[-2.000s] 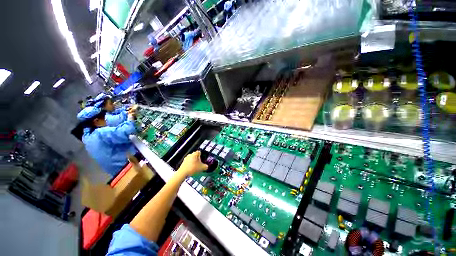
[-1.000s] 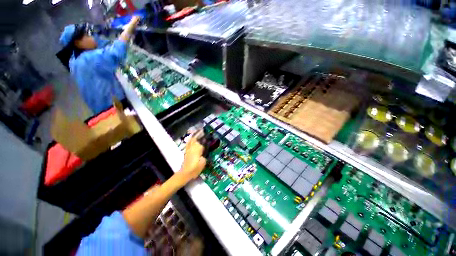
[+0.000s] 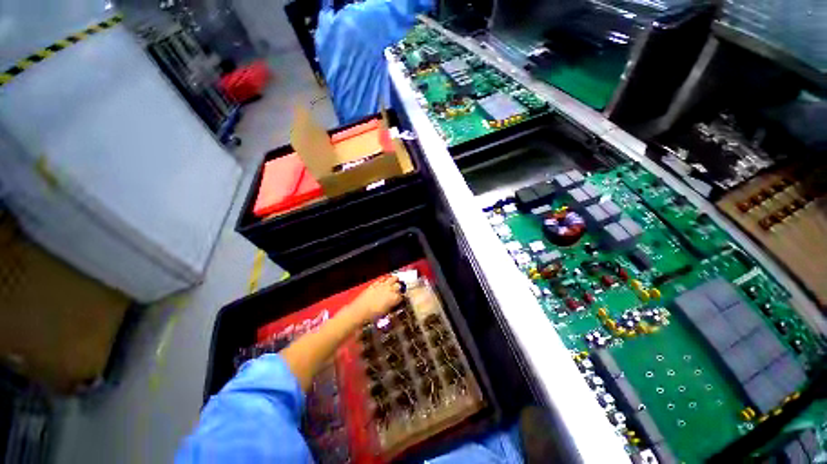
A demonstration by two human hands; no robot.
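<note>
My left hand (image 3: 376, 297) reaches into a black bin from the lower left, over the top end of a clear blister tray (image 3: 435, 433). Its fingertips are closed around a dark coil (image 3: 400, 286); the grip is small and blurred. Rows of dark coils with wire legs fill the tray, which lies on a red sheet (image 3: 355, 399). A green circuit board (image 3: 676, 362) lies on the conveyor to the right, with a red-and-dark toroidal coil (image 3: 564, 227) on its near part. My right hand is not in view.
A white conveyor edge (image 3: 508, 313) runs between bin and boards. Another black bin (image 3: 335, 213) holds red sheets and an open cardboard box (image 3: 363, 174). A person in a blue smock (image 3: 358, 54) stands beyond, by another board (image 3: 467, 91). A cardboard holder (image 3: 780, 217) is on the right shelf.
My left hand has moved from the board down to the tray in the bin. The toroidal coil stands uncovered where the hand was. The view has turned toward the bins.
</note>
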